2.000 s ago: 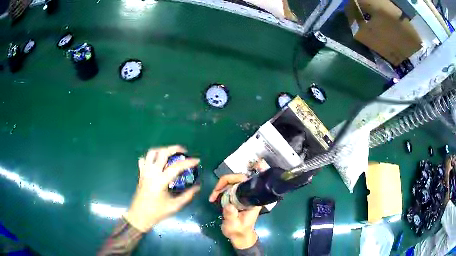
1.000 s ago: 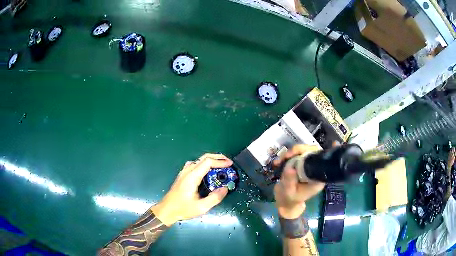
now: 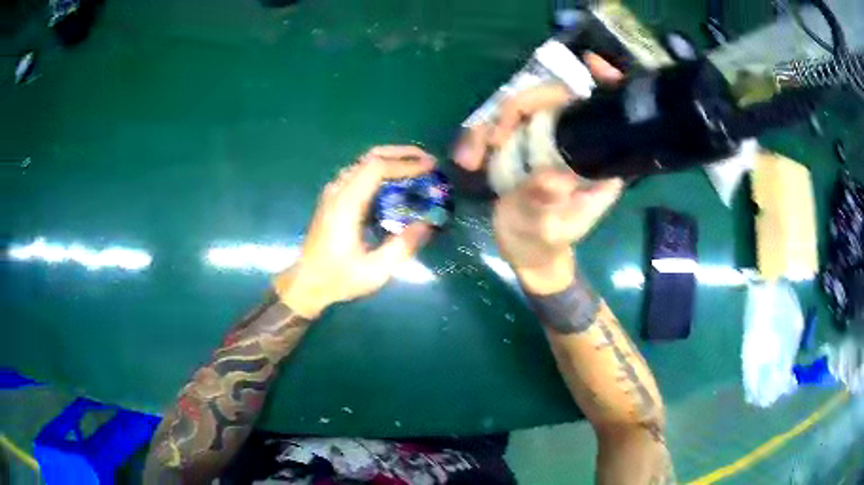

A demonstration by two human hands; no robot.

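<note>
My left hand (image 3: 355,227) is closed round a black unit housing, thumb at its near side and fingers at its far side. The blue circuit board (image 3: 413,203) faces up at its open end, blurred. My right hand (image 3: 545,194) grips the electric screwdriver (image 3: 644,123) by its pale taped part. The screwdriver's thick black barrel points up to the right, and its tip end is close to the right of the board. The tip is blurred, so I cannot tell whether it touches anything. Tiny bright specks lie on the green table (image 3: 189,170) right of the unit.
The screw feeder (image 3: 531,80) stands behind my right hand, partly hidden. To the right lie a black smartphone (image 3: 670,275), a tan cardboard box (image 3: 784,218), a whitish plastic bag (image 3: 770,341) and a dark heap (image 3: 846,251). A blue stool (image 3: 90,440) is at lower left.
The view has tilted down, so the table's near edge and my lap now show. My right hand has brought the screwdriver from over the feeder's front towards the unit. My left hand still holds the unit.
</note>
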